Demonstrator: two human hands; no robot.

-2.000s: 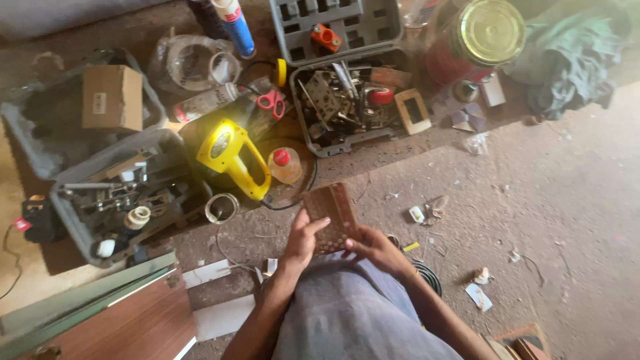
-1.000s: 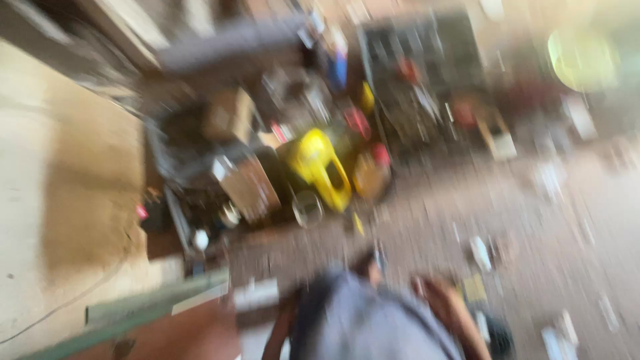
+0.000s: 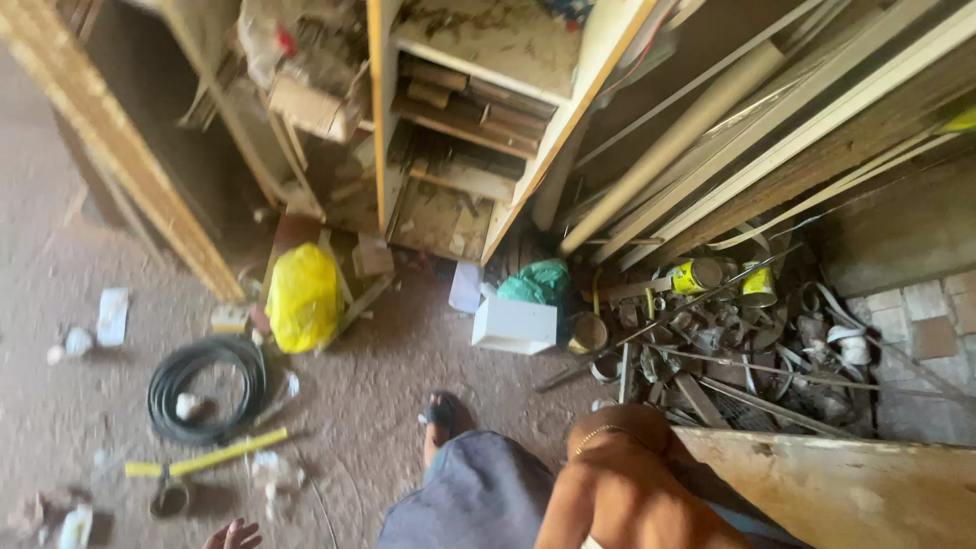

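At the bottom left edge, the fingertips of my left hand (image 3: 233, 535) show slightly apart over the floor, with nothing seen between them; the palm is cut off. They are nearest to a metal ring (image 3: 170, 499) and a yellow strip (image 3: 229, 451). My right hand (image 3: 633, 503) appears raised very close to the camera at the lower right, a thin chain (image 3: 598, 436) at its wrist. Its fingers are out of frame. A small white edge (image 3: 591, 543) shows beside it; whether the hand holds it cannot be told.
A coiled black cable (image 3: 207, 390) and a yellow plastic bag (image 3: 305, 299) lie on the floor. Ahead are a wooden shelf unit (image 3: 507, 221), a white box (image 3: 515, 326) and a green bag (image 3: 535, 280). Long boards (image 3: 679, 145) lean above scrap and tins (image 3: 695, 276) at the right.
The view has swung to another part of the room. Two seconds ago both hands were together on a brown block-like object in front of my body; now they are apart, and that object is not seen.
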